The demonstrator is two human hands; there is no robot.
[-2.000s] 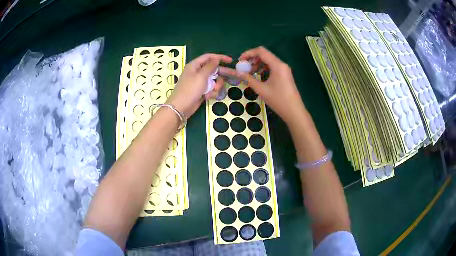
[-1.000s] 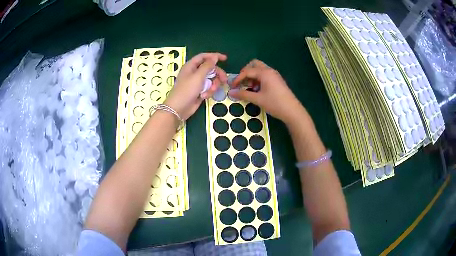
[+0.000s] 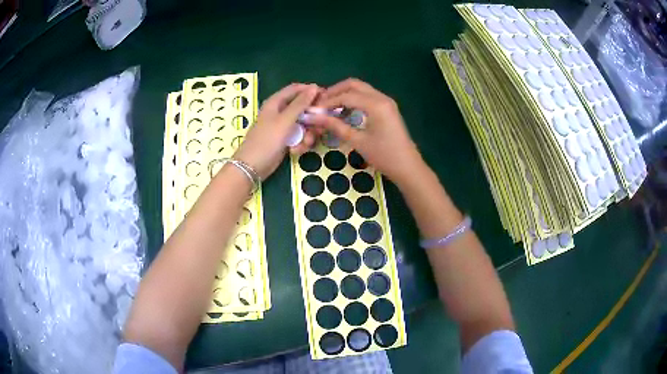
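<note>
The die-cut adhesive sheet point(image 3: 328, 247) lies in front of me, with dark round openings in three columns. Pale discs show in openings at its far end, partly hidden by my hands. My left hand point(image 3: 281, 128) holds several white discs point(image 3: 295, 136) in its curled fingers, over the sheet's far left corner. My right hand point(image 3: 366, 124) touches my left hand's fingertips at the discs. Its thumb and fingers are pinched there; whether a disc is between them is hidden.
Empty die-cut sheets point(image 3: 213, 292) lie left of the working sheet. A clear bag of discs point(image 3: 80, 219) lies far left. Finished sheets point(image 3: 541, 80) fan out at right, with a second clear bag point(image 3: 635, 66) beyond. A white plastic part point(image 3: 115, 23) lies at the far left.
My right hand has moved from the sheet's far openings to my left hand. The view has shifted slightly, and more of the white plastic part shows.
</note>
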